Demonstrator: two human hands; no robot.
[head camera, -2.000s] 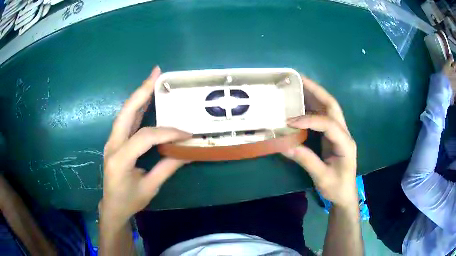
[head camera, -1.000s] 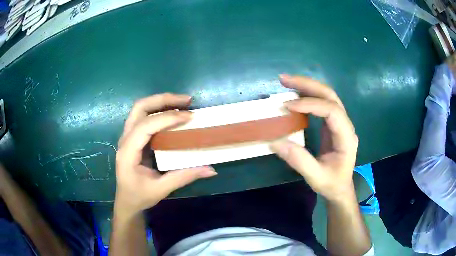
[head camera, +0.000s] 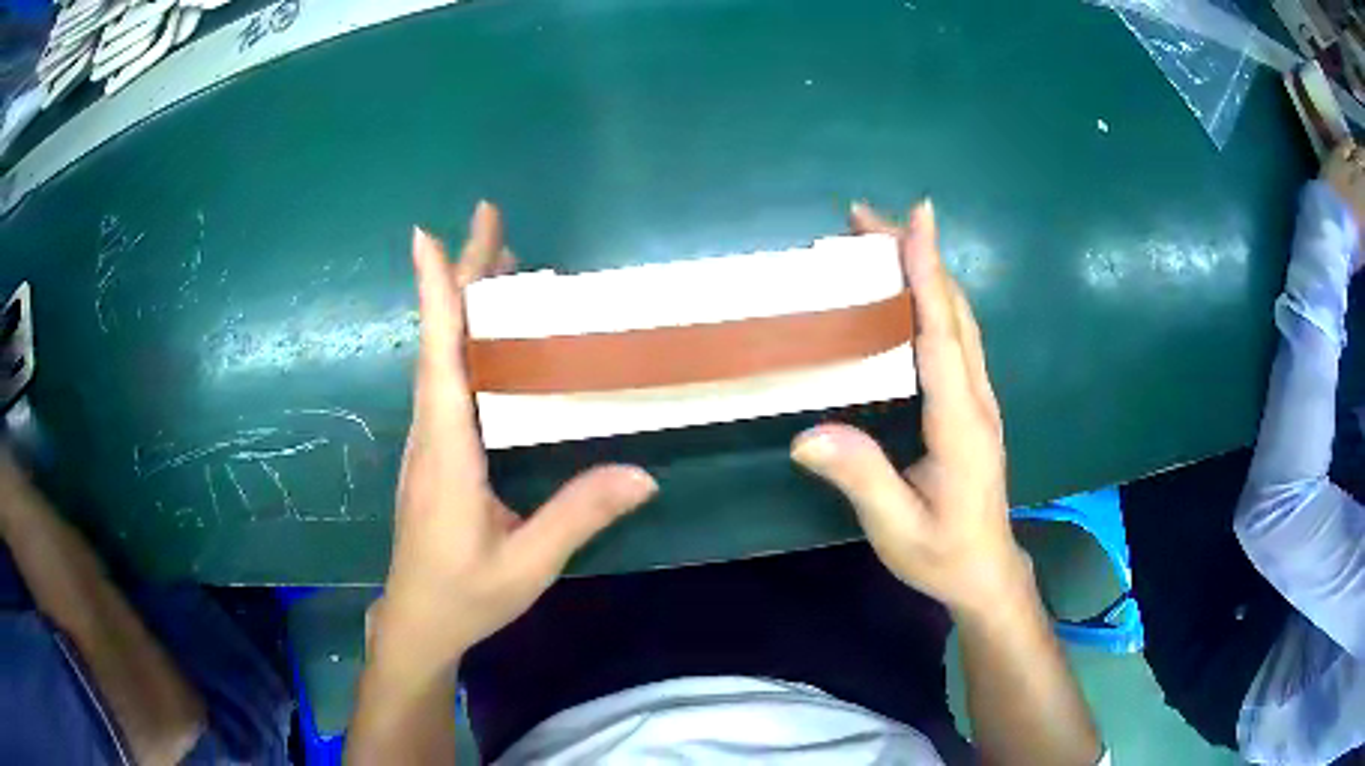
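A white housing (head camera: 674, 295) lies crosswise in front of me, its long strap side facing up. A brown strap (head camera: 689, 355) runs lengthwise over it from end to end. My left hand (head camera: 487, 434) is flat against the housing's left end, thumb apart from it. My right hand (head camera: 921, 434) is against the right end, thumb also apart from the near edge. The two palms hold the housing between them. The housing's open side and inside are hidden.
The green bench top (head camera: 674, 135) has scratches at left. Flat white pieces (head camera: 127, 45) are piled upper left. A clear plastic bag (head camera: 1198, 68) lies upper right. People's arms show at both sides; the right person's hand (head camera: 1343, 172) is at a strapped housing. A blue stool (head camera: 1100, 576) is below.
The housing has turned from showing its open inside to showing its strap side. Since one second ago, my fingers and thumbs have moved off its long faces, and my palms have moved to its ends.
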